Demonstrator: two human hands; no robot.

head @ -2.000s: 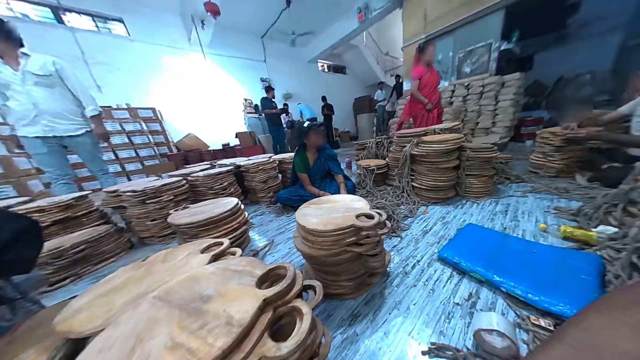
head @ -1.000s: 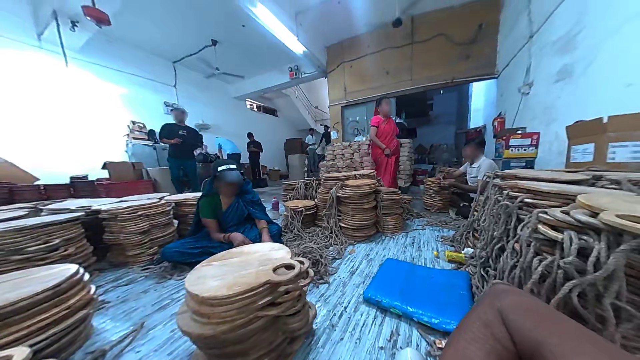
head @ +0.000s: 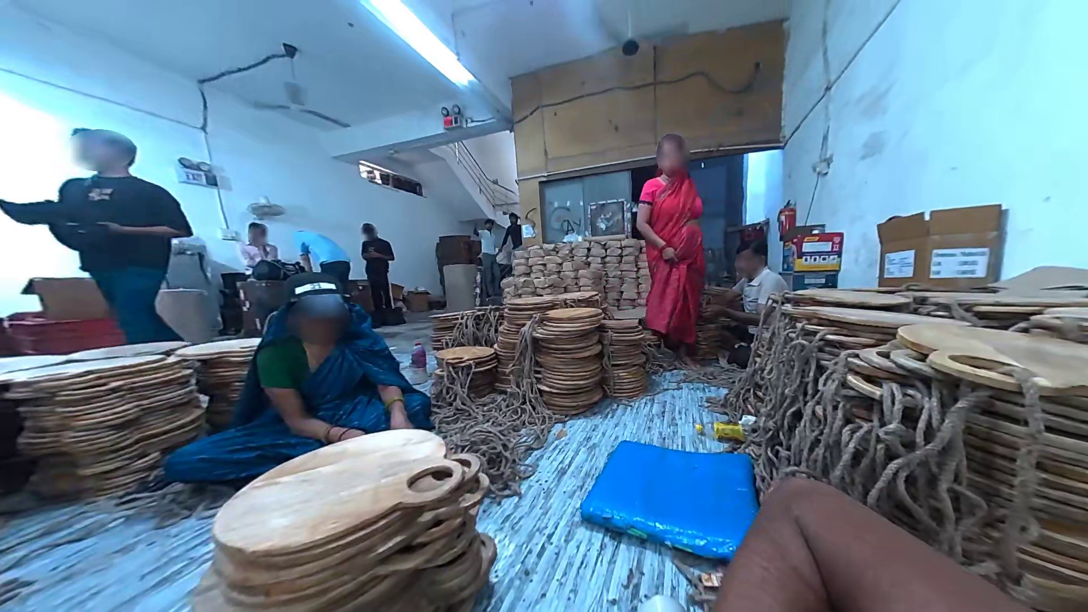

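Observation:
Neither of my hands is in view. A bent, bare limb of mine [head: 816, 552] enters at the bottom right; whether it is an arm or a leg, I cannot tell. Just left of it lies a flat blue plastic-wrapped package [head: 676, 497] on the floor. Closest to me at the lower left stands a stack of round wooden boards with ring handles [head: 331, 493]. On the right, thick grey-brown ropes [head: 901, 442] hang from the handles of more stacked wooden boards [head: 1003, 348]. A yellow item [head: 724, 431] rests on the floor beyond the package.
A person in a blue sari [head: 340, 374] sits behind the near stack. Another person in red [head: 674, 246] stands farther back, and a person in black [head: 119, 221] is at the left. Rope-tied board stacks [head: 569, 357] and loose rope [head: 493, 433] occupy the middle floor. An open carton [head: 939, 246] stands at right.
The view has swung to the right, bringing the roped stacks into sight. Since one second ago, the person in black has moved left. The blue package lies on the floor throughout.

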